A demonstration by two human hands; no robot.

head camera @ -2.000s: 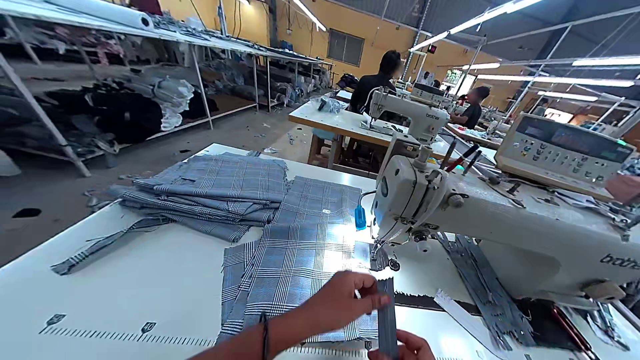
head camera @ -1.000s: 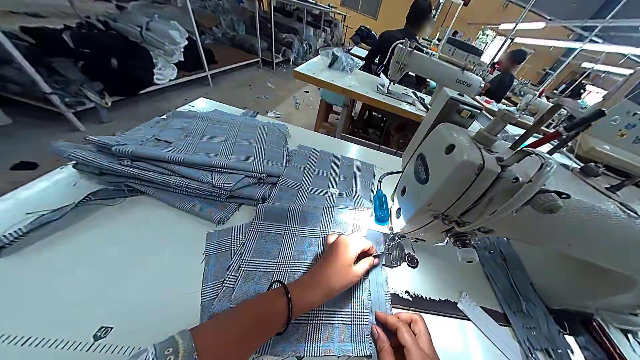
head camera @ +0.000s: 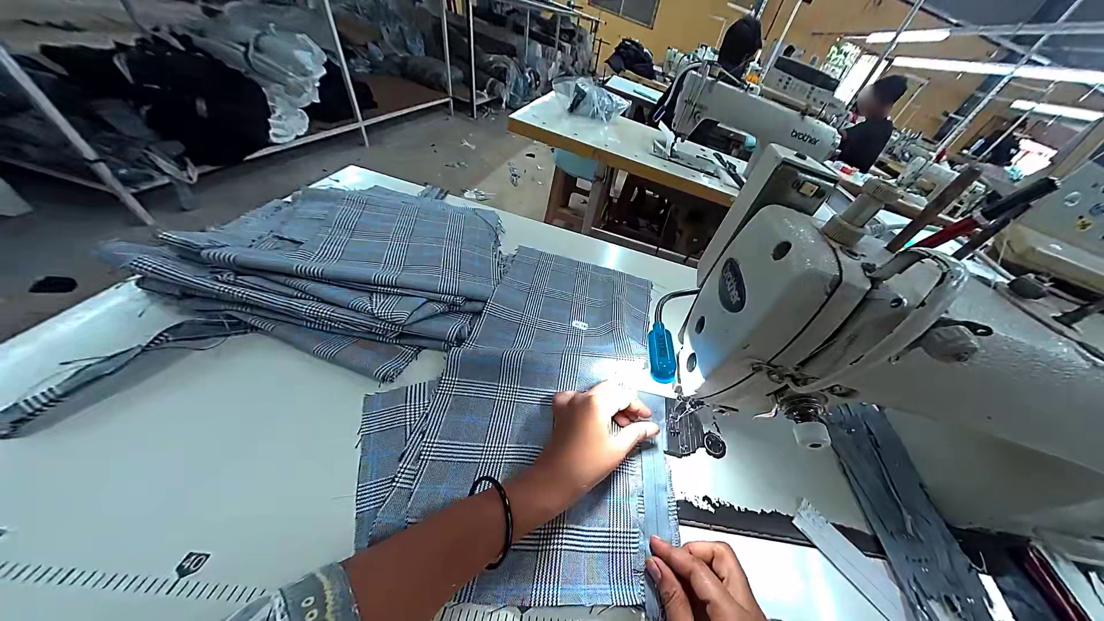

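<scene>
A grey plaid fabric panel [head camera: 535,448] lies flat on the white sewing table, left of the needle of a Brother sewing machine [head camera: 776,293]. Along its right edge runs a grey zipper tape [head camera: 656,492]. My left hand [head camera: 599,431] pinches the tape's upper part near the presser foot [head camera: 684,427], its other fingers resting on the plaid. Lower down, my right hand [head camera: 703,580] holds the tape's near end between thumb and fingers. A small blue lamp [head camera: 661,352] hangs beside the needle and lights the cloth.
Folded plaid pieces [head camera: 345,259] are stacked at the back left, with a frayed strip [head camera: 103,371] beside them. Grey zippers [head camera: 906,509] and a pale strip [head camera: 845,552] lie at the right. Beyond are another sewing table [head camera: 621,147], fabric shelves and a person [head camera: 871,125].
The zipper tape, held up off the cloth two seconds ago, now lies along the panel's right edge. Between those moments my left hand went down onto the panel. The view has moved closer.
</scene>
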